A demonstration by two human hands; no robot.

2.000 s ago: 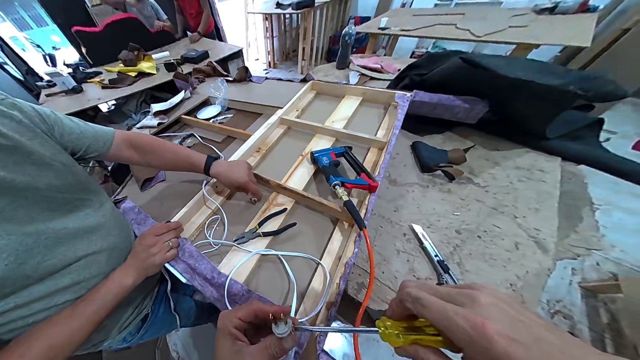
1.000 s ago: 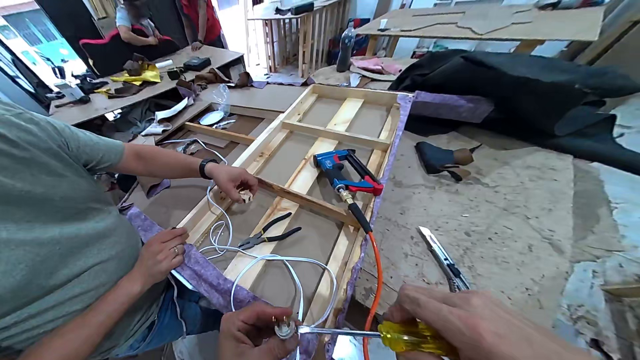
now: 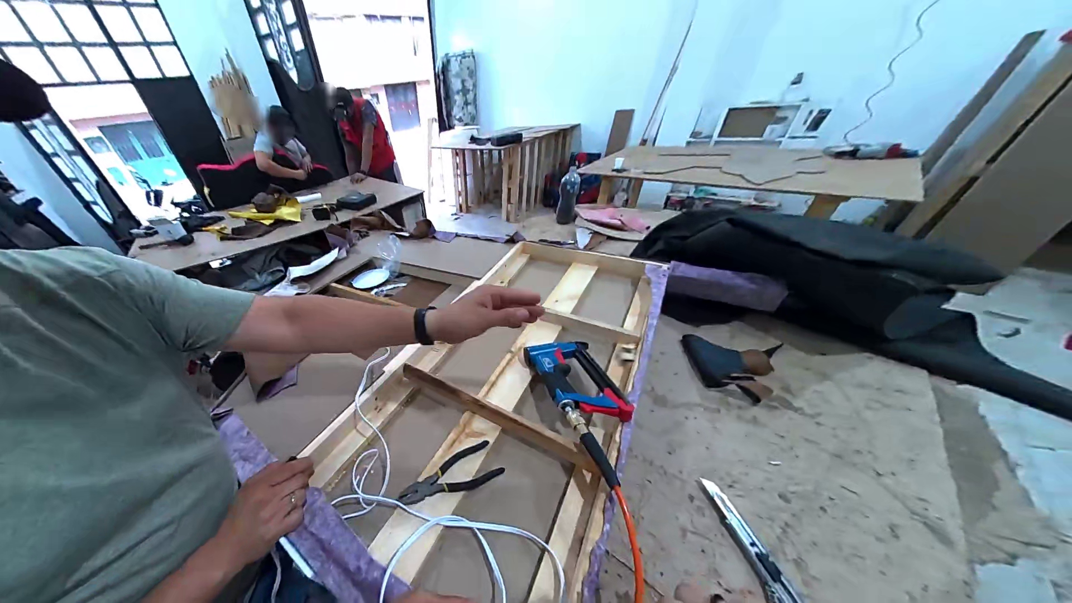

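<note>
Only a sliver of my left hand shows at the bottom edge, beside loops of white electrical cord. Fingertips of my right hand barely show at the bottom, left of a snap-off utility knife; what either hand holds is hidden. Combination pliers with dark handles lie on the wooden frame. A blue and red pneumatic stapler rests on it, joined to an orange air hose. A small pale piece, too small to name, is by the right rail.
A co-worker stands at left, one hand stretched over the frame, the other on its purple fabric edge. Black material is heaped at right, near a dark scrap. Two people are at a far table.
The view has tilted up, and my hands, earlier holding a yellow-handled screwdriver and a small plug part, are almost out of sight. The co-worker's outstretched hand has moved farther over the frame.
</note>
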